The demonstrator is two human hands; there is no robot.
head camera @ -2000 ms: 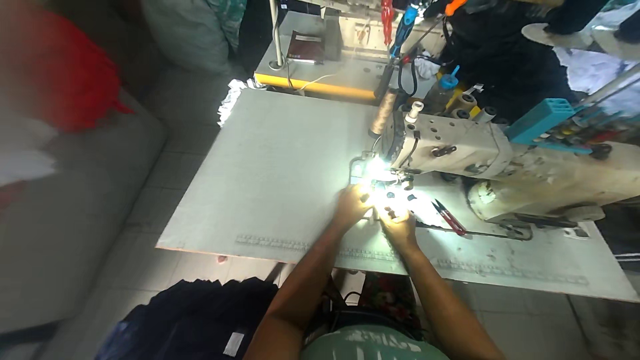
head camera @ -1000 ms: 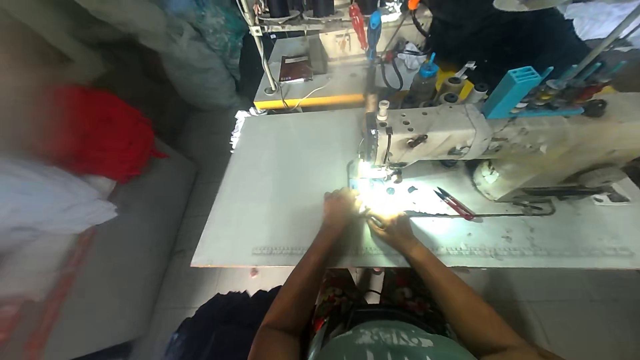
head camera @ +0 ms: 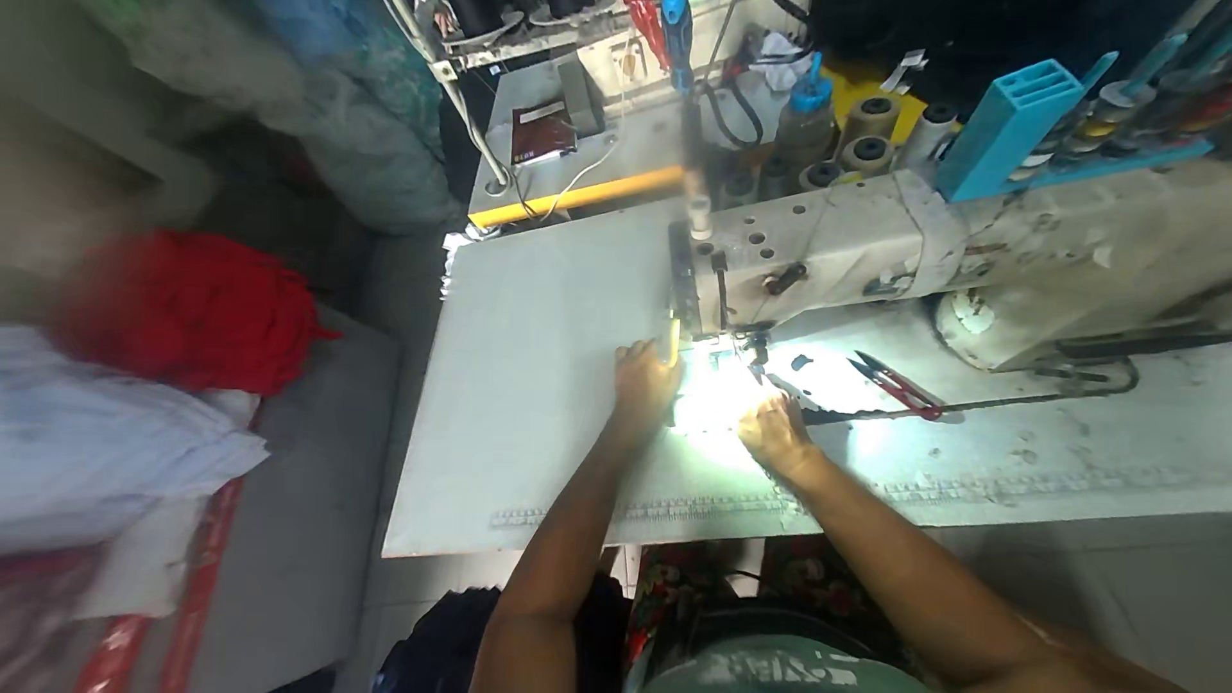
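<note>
An industrial sewing machine [head camera: 828,241] stands over the light grey table, its lamp glaring on the needle area. Just left of the needle area, my left hand [head camera: 647,380] is raised with its fingers at a thin yellow strip [head camera: 674,342]; whether they grip it is unclear. My right hand [head camera: 773,428] is at the right of the glare, fingers together near the presser foot [head camera: 756,348]; a small dark piece seems to be at its fingertips, too washed out to tell. Red-handled thread snips [head camera: 900,387] lie on the table to its right.
A printed ruler scale [head camera: 654,510] runs along the table's front edge. Behind the machine stand thread cones [head camera: 869,120], a bottle with a blue cap [head camera: 808,111] and a blue plastic holder [head camera: 1006,130]. Red cloth [head camera: 207,313] and white cloth [head camera: 106,433] are heaped at the left.
My hands were close together under the lamp and are now apart, the left one at the machine head's left side. The yellow strip shows now. The view has shifted.
</note>
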